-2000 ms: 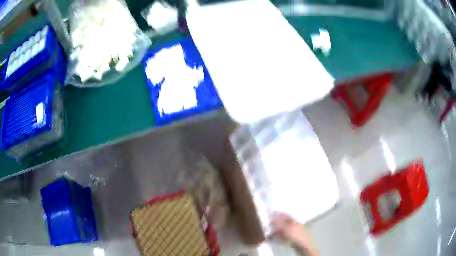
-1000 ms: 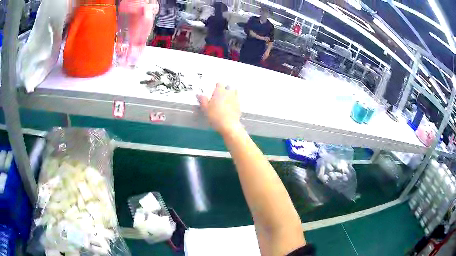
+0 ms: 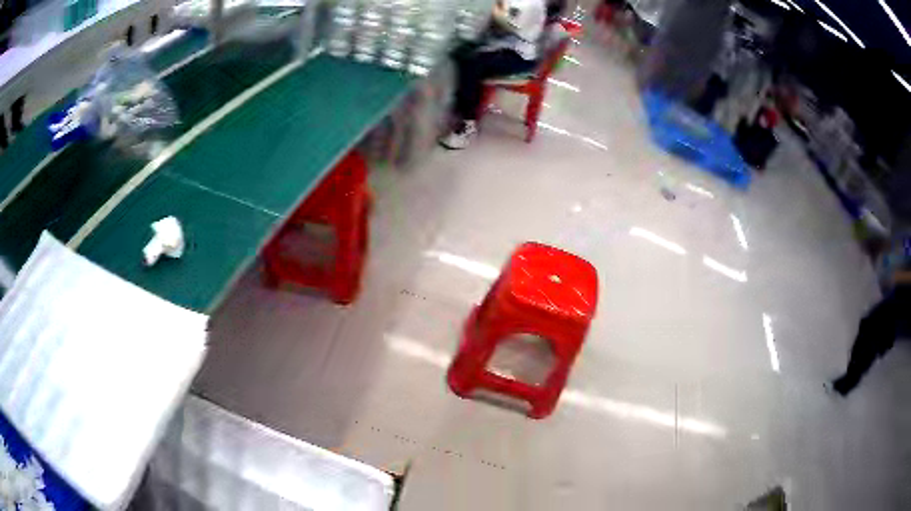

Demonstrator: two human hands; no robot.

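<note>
Neither of my hands is in view. A large white sheet or tray stack [image 3: 95, 364] lies at the left on the green bench [image 3: 270, 150], its corner at the bench edge. Part of a blue tray [image 3: 45, 469] with small white pieces [image 3: 18, 479] shows at the bottom left, cut off by the picture's edge. A small crumpled white thing [image 3: 165, 240] lies on the bench behind the sheet. Below the sheet is a pale tray or box top [image 3: 270, 464], blurred.
A red plastic stool [image 3: 544, 309] stands on the glossy floor; another red stool [image 3: 335, 235] is at the bench edge. A clear bag [image 3: 130, 105] lies farther along the bench. A seated person [image 3: 499, 50] is beyond, and another person [image 3: 884, 319] is at the right.
The view has turned right and down from the raised shelf to the bench end and floor. The hand that was on the shelf is out of the picture.
</note>
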